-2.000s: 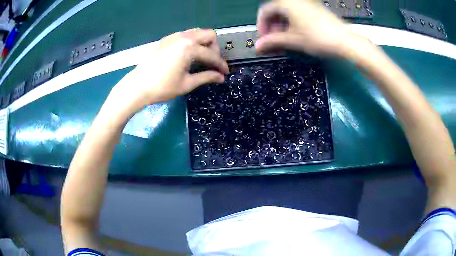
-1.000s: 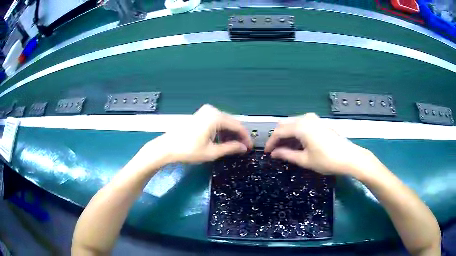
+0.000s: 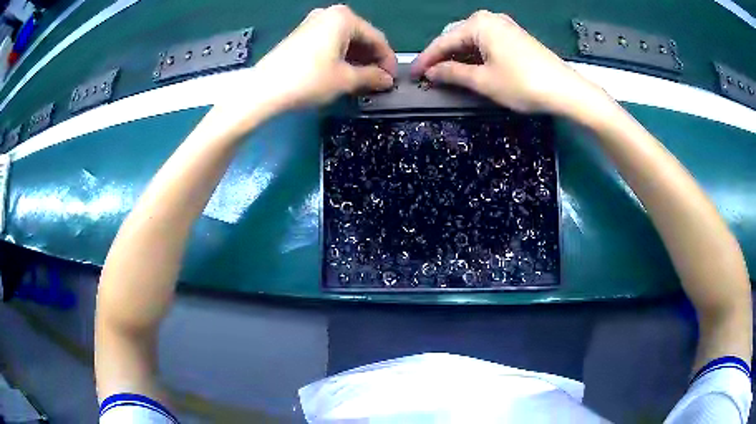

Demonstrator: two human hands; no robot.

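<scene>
A flat grey block [image 3: 452, 98] lies just beyond the tray, across the near white strip, partly covered by my hands. My left hand [image 3: 336, 62] has thumb and forefinger pinched close together at one post of the block. My right hand [image 3: 497, 62] has its thumb and finger close together at the neighbouring post. Both sets of fingertips are almost side by side. Any ring between them is too small or hidden to tell. The black tray [image 3: 439, 207] of small shiny rings lies below my hands, at the bench's near edge.
Beyond the near white strip [image 3: 133, 103], the green belt [image 3: 282, 25] carries spaced grey blocks on the left [image 3: 203, 55] and right [image 3: 627, 43]. The glossy green bench [image 3: 108, 190] extends either side of the tray. My white clothing shows below.
The view has tilted down, so the far strip has left the picture. Both hands have moved from the tray's far edge onto the block's posts. Two seconds ago they were farther apart.
</scene>
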